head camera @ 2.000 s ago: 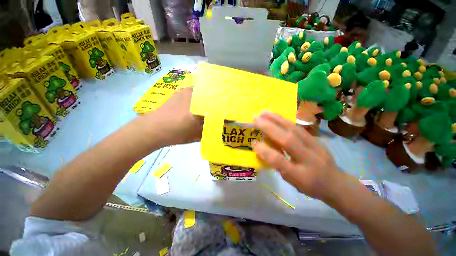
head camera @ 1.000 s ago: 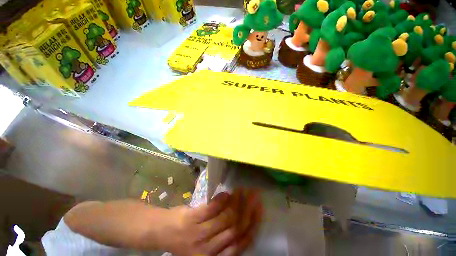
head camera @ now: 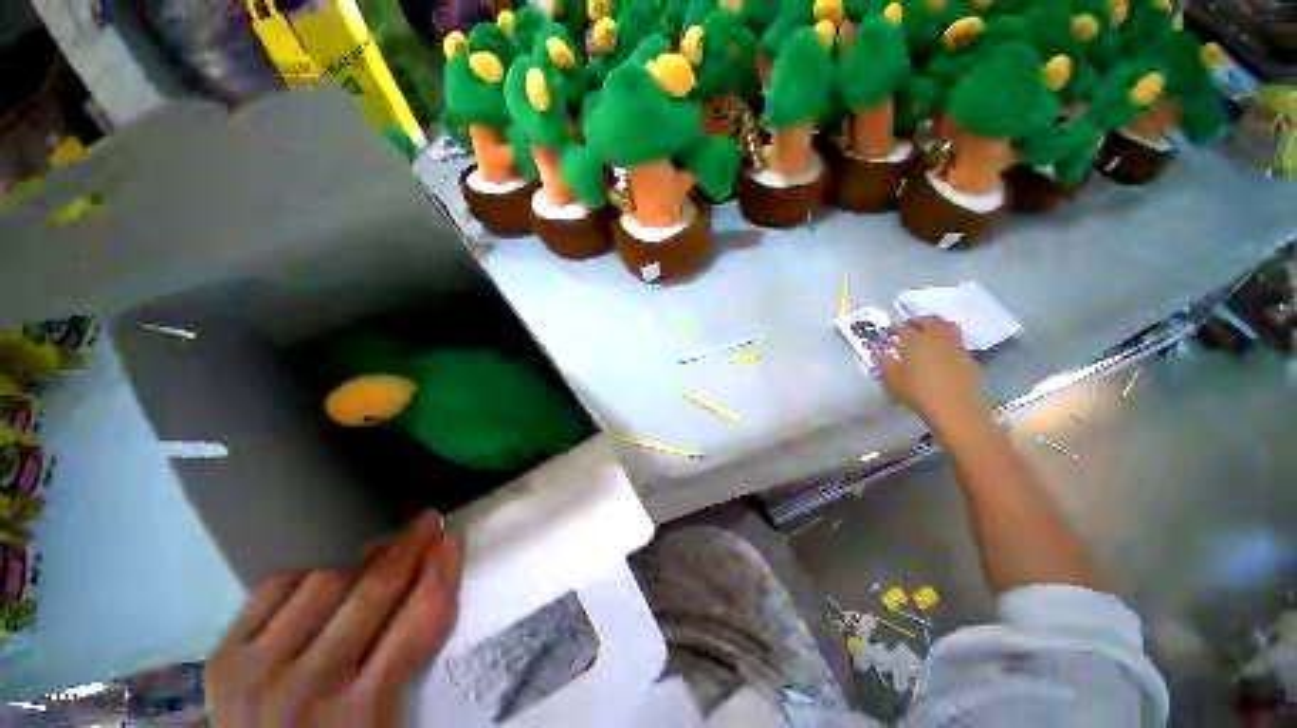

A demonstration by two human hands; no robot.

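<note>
An open gift box (head camera: 214, 427) stands tilted close in front of me at the left, its grey-white inside facing me. A plush tree toy (head camera: 470, 405) lies inside, its green crown and one yellow oval piece showing; the rest is hidden. My left hand (head camera: 342, 619) grips the box's near edge beside a white panel with an oblong hole. My right hand (head camera: 932, 363) reaches out to the table and touches a small printed card (head camera: 865, 336). Whether its fingers have closed on the card I cannot tell. More white cards (head camera: 970, 313) lie just beside it.
Several plush tree toys (head camera: 662, 235) stand along the back of the pale table (head camera: 797, 306). Thin yellow strips (head camera: 662, 447) lie on the table. A yellow box (head camera: 334, 57) is at the upper left. Scraps (head camera: 896, 597) lie on the floor at the right.
The view has swung right. The box has tilted, so its inside and the toy now show. My right hand, out of view one second ago, is now at the cards. My left hand still holds the box.
</note>
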